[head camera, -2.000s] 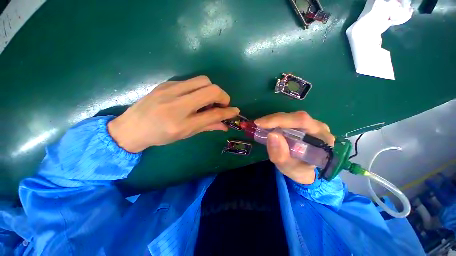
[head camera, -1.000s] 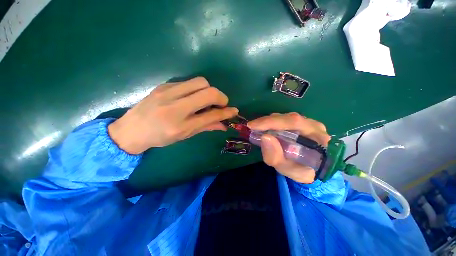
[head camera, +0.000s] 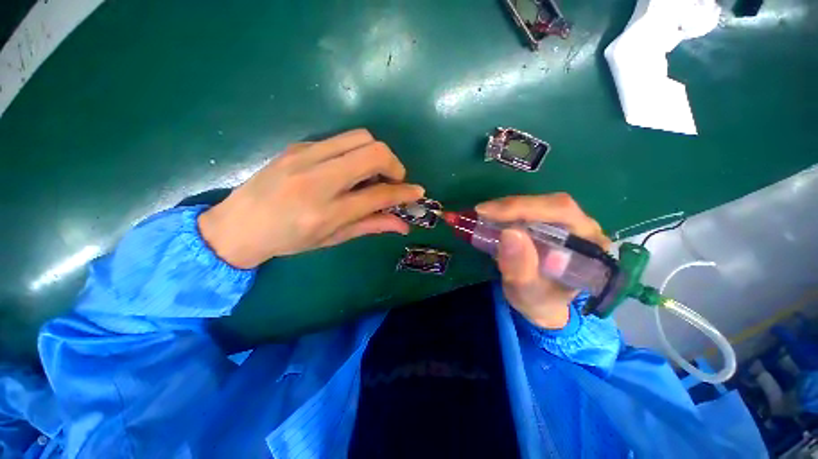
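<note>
My left hand (head camera: 314, 197) grips the left end of a small dark metal-rimmed housing (head camera: 419, 212) between thumb and fingers, low over the green table. My right hand (head camera: 536, 255) holds the glue syringe (head camera: 561, 258) like a pen. Its red tapered hub (head camera: 460, 221) points left, with the tip at the right end of the held housing; whether it touches is too small to tell. The green cap (head camera: 630, 272) is at the rear, with a clear air hose (head camera: 695, 327) curling from it. A second housing (head camera: 423, 260) lies just below the held one.
Another housing (head camera: 517, 150) lies up and right on the green table (head camera: 269, 72). A larger-looking housing (head camera: 536, 18) is at the top edge. A white wipe (head camera: 659, 76) lies upper right, with a black object (head camera: 747, 7) beyond it. The table's edge curves at the right.
My right hand and the syringe have moved slightly right, so the tip has drawn back to the housing's right end and more of the housing shows. My left hand keeps its grip.
</note>
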